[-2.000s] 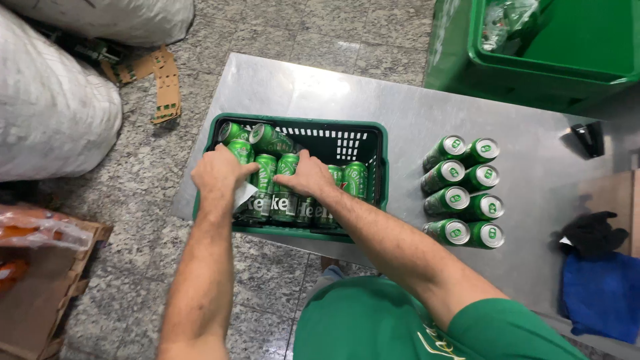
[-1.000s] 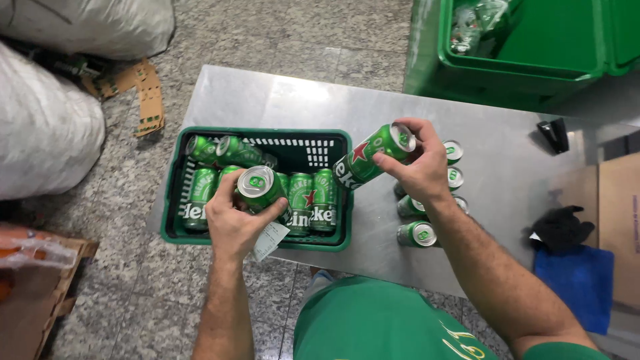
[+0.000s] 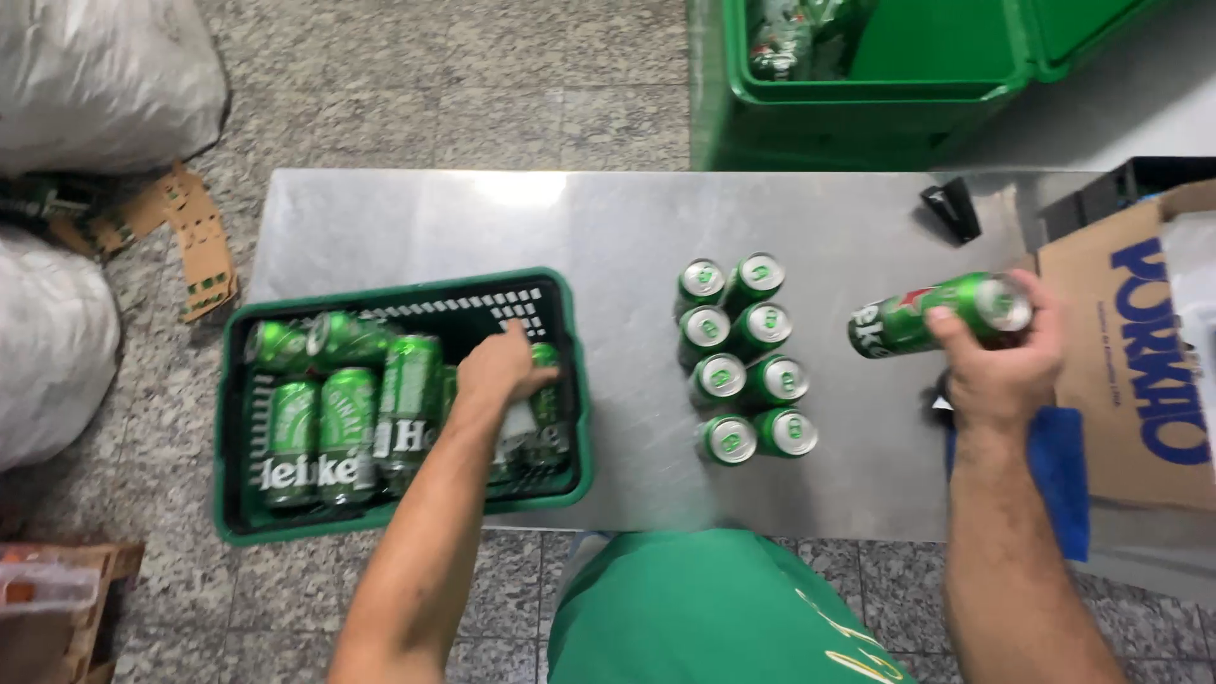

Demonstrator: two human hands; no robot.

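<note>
A green Heineken can [image 3: 926, 309] is gripped in my right hand [image 3: 1007, 356], tilted nearly flat above the steel table [image 3: 627, 218], to the right of two columns of upright cans [image 3: 765, 328]. My left hand [image 3: 499, 370] reaches into the right part of a dark green plastic basket [image 3: 579, 418], among the cans there. Something whitish, perhaps paper, shows beneath its fingers; whether it grips a can is hidden. Several cans [image 3: 347, 427] stand or lean in the basket, and others [image 3: 280, 344] lie at its upper left.
A green bin [image 3: 874, 92] with clear plastic inside stands beyond the table. At the right are a black object [image 3: 950, 211], a blue cloth [image 3: 1059, 484] and a cardboard box [image 3: 1092, 380]. White sacks [image 3: 104, 76], a cardboard strip [image 3: 199, 242] and a wooden pallet [image 3: 114, 560] are at the left.
My right hand has carried its can rightward, past the standing cans. My left hand held a can above the basket one second ago and is now down inside the basket.
</note>
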